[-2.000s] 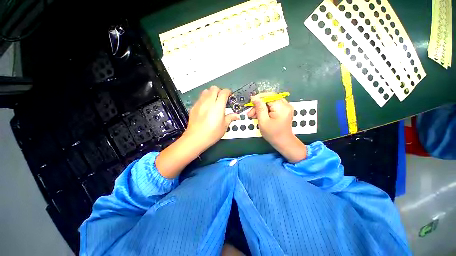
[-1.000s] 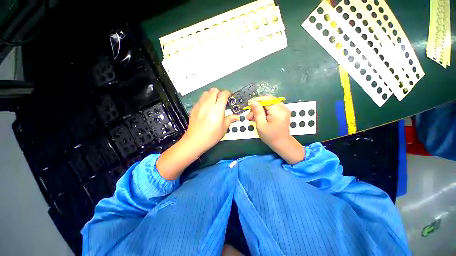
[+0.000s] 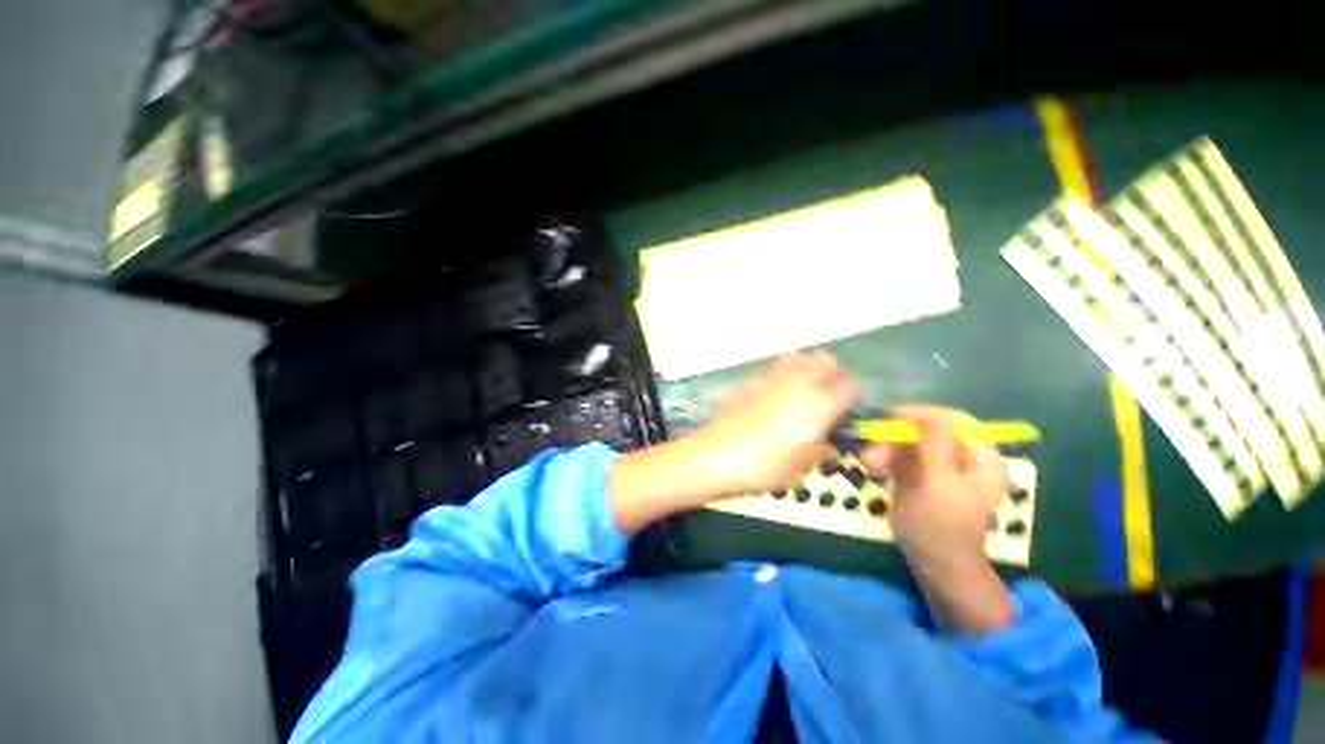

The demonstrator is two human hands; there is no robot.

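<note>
My left hand (image 3: 792,417) is at the bench centre, its fingers closed on a small dark plate (image 3: 847,441) that is mostly hidden and blurred. My right hand (image 3: 942,480) holds slim yellow tweezers (image 3: 1003,432), their tip pointing left at the plate. A white adhesive dot sheet (image 3: 1013,541) with two rows of black dots lies under and beside my hands.
Stacked white liner sheets (image 3: 799,276) lie beyond my hands. Spare dot sheets (image 3: 1148,374) are fanned at the right by yellow floor marking tape (image 3: 1135,494). A black blister tray (image 3: 436,422) is at the left. A shelf edge (image 3: 480,131) crosses the top left.
The camera view has swung up and left, so the bench things appear lower and further right, and the shelf now shows. My left hand appears more side-on; both hands keep their holds.
</note>
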